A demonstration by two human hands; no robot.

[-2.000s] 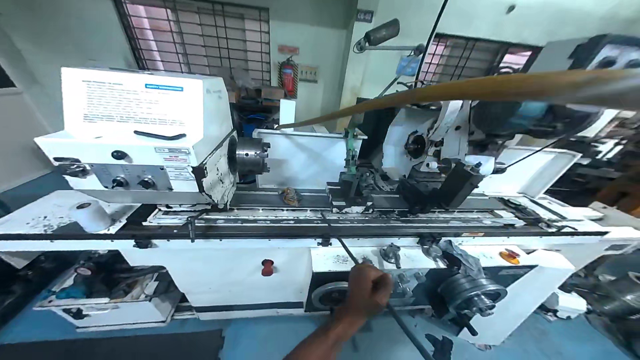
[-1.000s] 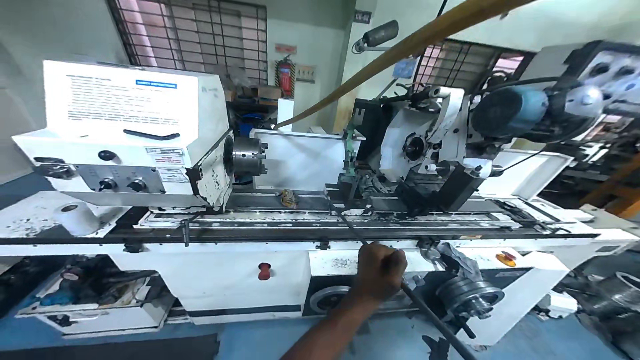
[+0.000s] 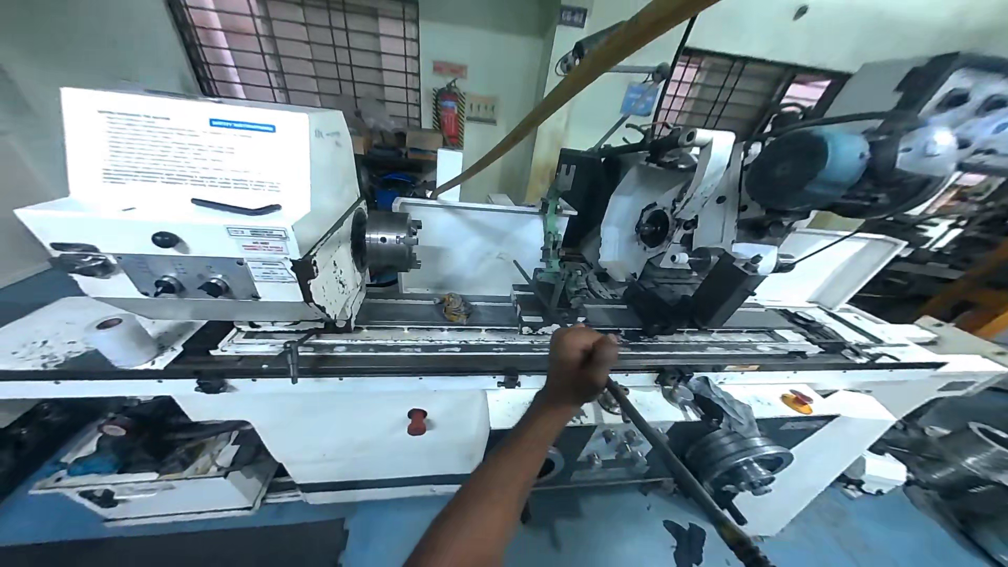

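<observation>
My left hand point(image 3: 581, 364) comes up from the bottom middle and is closed in a fist around a long dark rod point(image 3: 669, 457). The rod slants from the lower right up through my fist, and a thin end shows above it near the green upright fixture point(image 3: 551, 236) on the machine bed. My right hand is not in view. Behind the fist stands a large white cylindrical grinding machine point(image 3: 370, 433). Its workhead chuck point(image 3: 391, 240) is at the left, and a small brownish lump point(image 3: 453, 308) lies on the bed between chuck and fixture.
A long yellow-brown strap or pole point(image 3: 567, 87) crosses the upper view. At right are a handwheel point(image 3: 739, 461), a grey plastic bag point(image 3: 723, 405), a red-and-yellow button point(image 3: 797, 402) and a blue motor point(image 3: 807, 169). A white roll point(image 3: 122, 341) and an open drawer point(image 3: 157, 492) are at left.
My left hand has moved up toward the bed's front edge, still around the rod. The yellow-brown strap or pole has swung to a steeper slant.
</observation>
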